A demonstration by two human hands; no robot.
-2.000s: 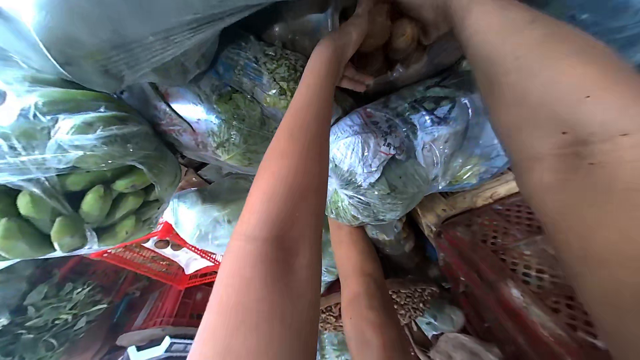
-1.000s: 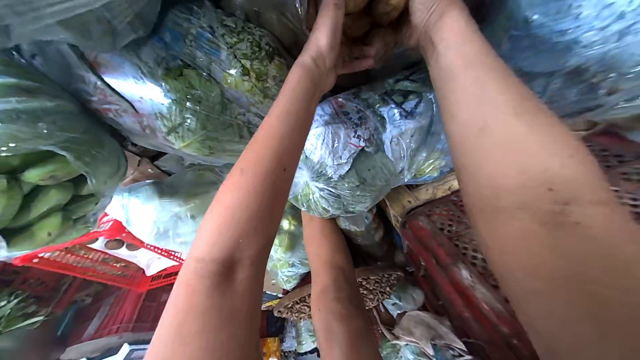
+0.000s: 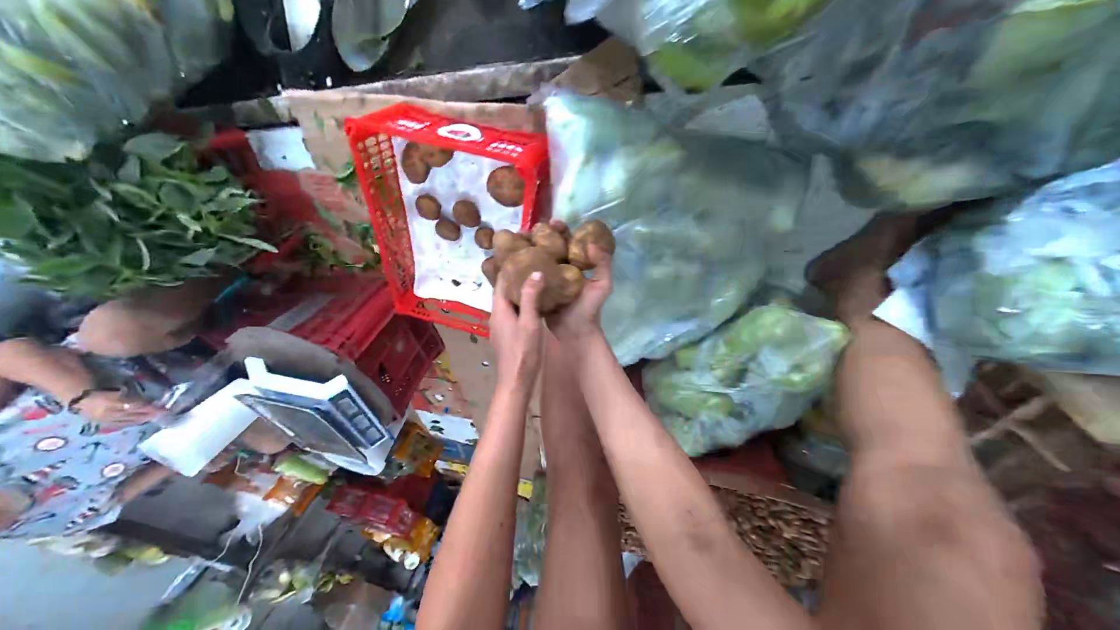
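Note:
Both my hands are cupped together around a pile of brown potatoes (image 3: pixel 538 267) near the middle of the view. My left hand (image 3: pixel 516 324) has its thumb over the largest potato, and my right hand (image 3: pixel 588 302) supports the pile from the other side. Just beyond them lies a red plastic crate (image 3: pixel 378 223), with white lining (image 3: pixel 437 262) and several loose potatoes (image 3: pixel 465 213) inside. The held potatoes overlap the crate's near right corner in view; whether any touch it cannot be told.
Right of the crate sits a large plastic bag of produce (image 3: pixel 674 227), with a smaller bag of green vegetables (image 3: pixel 744 376) below. Leafy greens (image 3: pixel 131 210) and a white scale (image 3: pixel 306 420) are at left, near another person's hand (image 3: pixel 118 407). My legs and more bags are at right.
The view has swung strongly left. My hands, earlier at the top edge among the bags with potatoes, now hold potatoes close to the red crate.

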